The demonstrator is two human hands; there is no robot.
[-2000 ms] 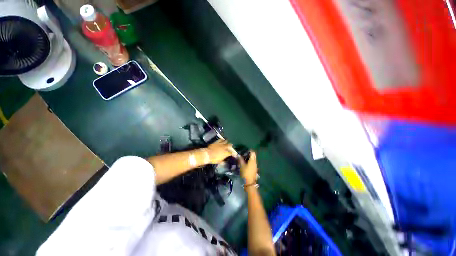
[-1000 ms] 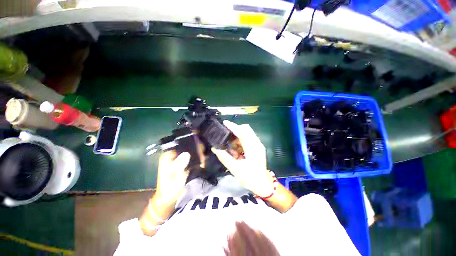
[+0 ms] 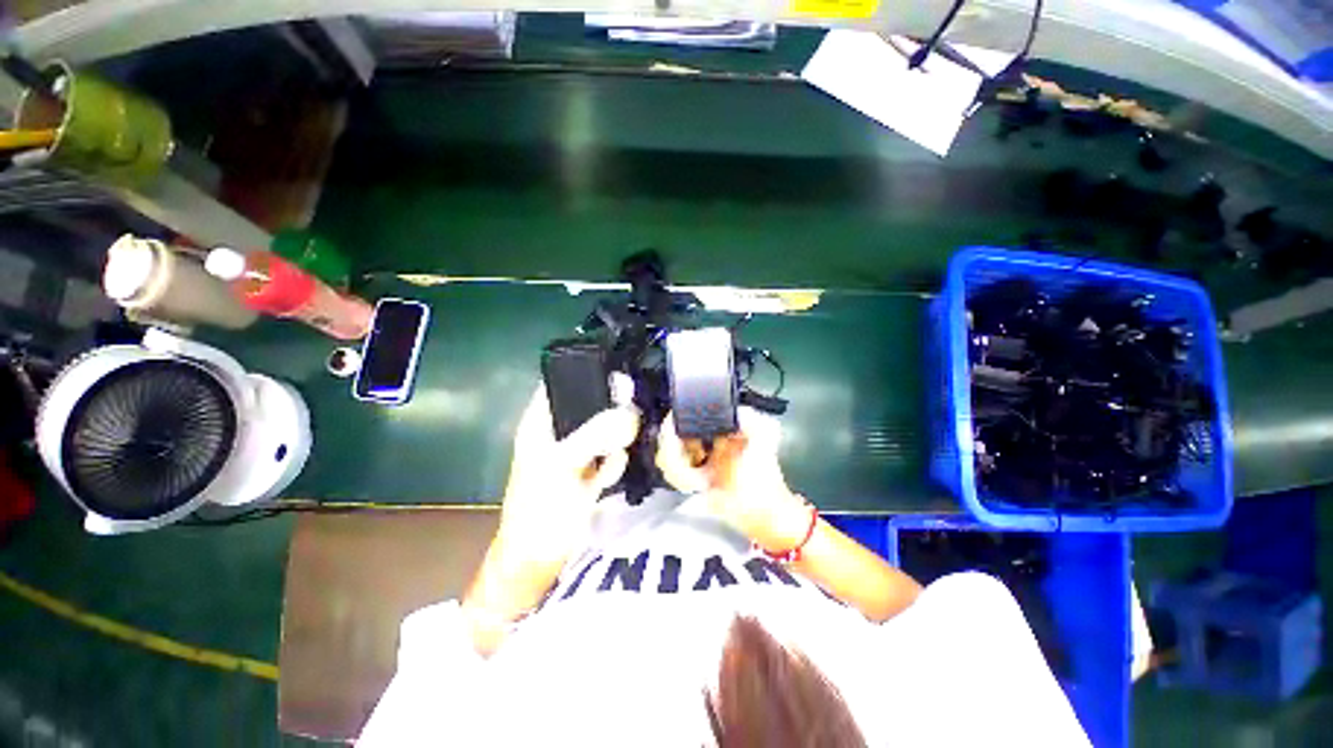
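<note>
My left hand (image 3: pixel 563 465) holds a black power adapter (image 3: pixel 578 389) upright, its dark face towards me. My right hand (image 3: pixel 728 471) holds a second power adapter (image 3: pixel 702 383), whose face looks pale grey. The two are side by side and apart, over the near part of the green bench (image 3: pixel 490 446). Black adapters and cords (image 3: pixel 643 285) lie in a small heap between and beyond my hands. A thin cord loop shows right of the right adapter. My fingertips partly hide the lower ends of both adapters.
Right: upper blue basket (image 3: pixel 953 395) heaped with adapters, lower blue bin (image 3: pixel 1104 621), blue stool (image 3: pixel 1243 636). Left: fan (image 3: pixel 271 439), smartphone (image 3: pixel 392 351), red bottle (image 3: pixel 300 297), pale flask (image 3: pixel 183 285), pen holder (image 3: pixel 114 129). Cardboard (image 3: pixel 366 614) at the near edge; paper (image 3: pixel 892 88) and dark cords far right.
The view has swung round and levelled from its earlier tilt. My left hand, seemingly empty one second ago, now holds an adapter. My right hand's adapter is now raised upright, its pale face showing.
</note>
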